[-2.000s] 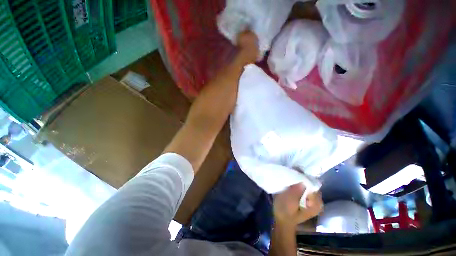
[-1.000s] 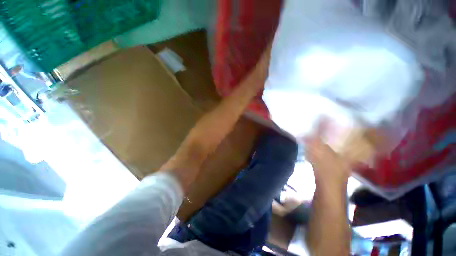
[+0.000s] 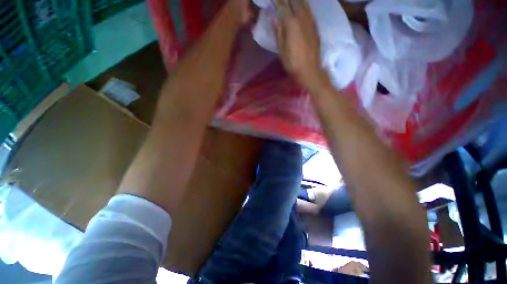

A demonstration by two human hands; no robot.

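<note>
Several translucent white wrapped round parts (image 3: 419, 28) lie in a red crate (image 3: 267, 111) with a clear liner over its rim. My right hand (image 3: 296, 36) reaches into the crate against a white wrapped part (image 3: 338, 55) at its left side; whether the fingers grip it is unclear. My left hand (image 3: 243, 10) is at the top edge, partly cut off, beside the white wrapping; its fingers are hidden. The white bag seen earlier is not in my hands near my body.
A large brown carton (image 3: 72, 155) stands at the left. Green slotted crates (image 3: 41, 50) are behind it. A black metal frame (image 3: 470, 216) is at the lower right. My legs in dark trousers are below the red crate.
Both hands have moved up into the red crate. The large white bag, held before over the crate's front, no longer shows there. The view has shifted.
</note>
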